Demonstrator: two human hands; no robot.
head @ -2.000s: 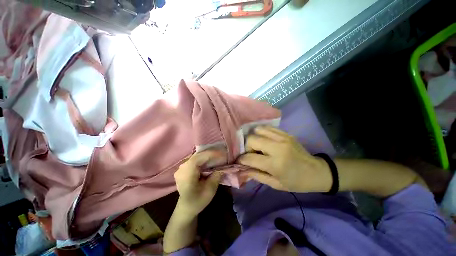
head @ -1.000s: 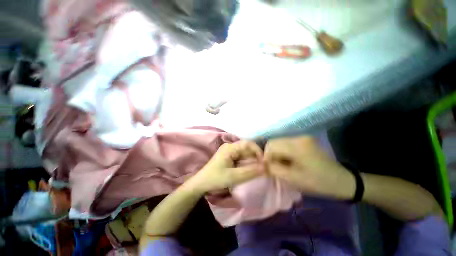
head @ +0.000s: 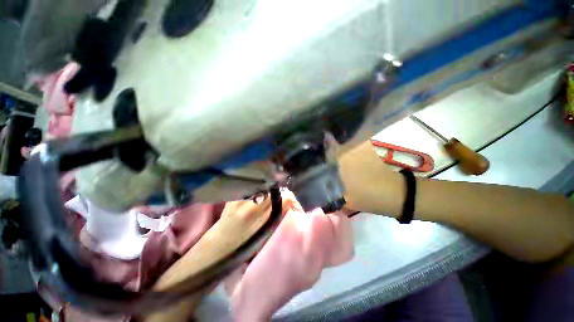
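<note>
The white sewing machine head (head: 252,69) with a blue stripe fills the upper view and covers the needle area. The dusty pink garment piece (head: 296,258) hangs from under the head over the table's front edge. My left hand (head: 242,214) lies at the cloth left of the needle area, its fingers partly hidden by the head and a dark curved bar. My right hand (head: 365,179) is right of the needle area, its fingertips hidden behind the head. Whether either hand grips cloth cannot be told.
Orange-red thread snips (head: 406,157) and an awl or screwdriver with a wooden handle (head: 467,157) lie right of my right hand. A grey measuring tape (head: 377,286) edges the white table. White and pink cloth (head: 113,226) is heaped at left. A packet (head: 569,94) shows at the right edge.
Both hands have moved from my lap up to the machine with the pink cloth. The view has moved close to the machine head, which now hides the fingers. The green-rimmed basket has left the view.
</note>
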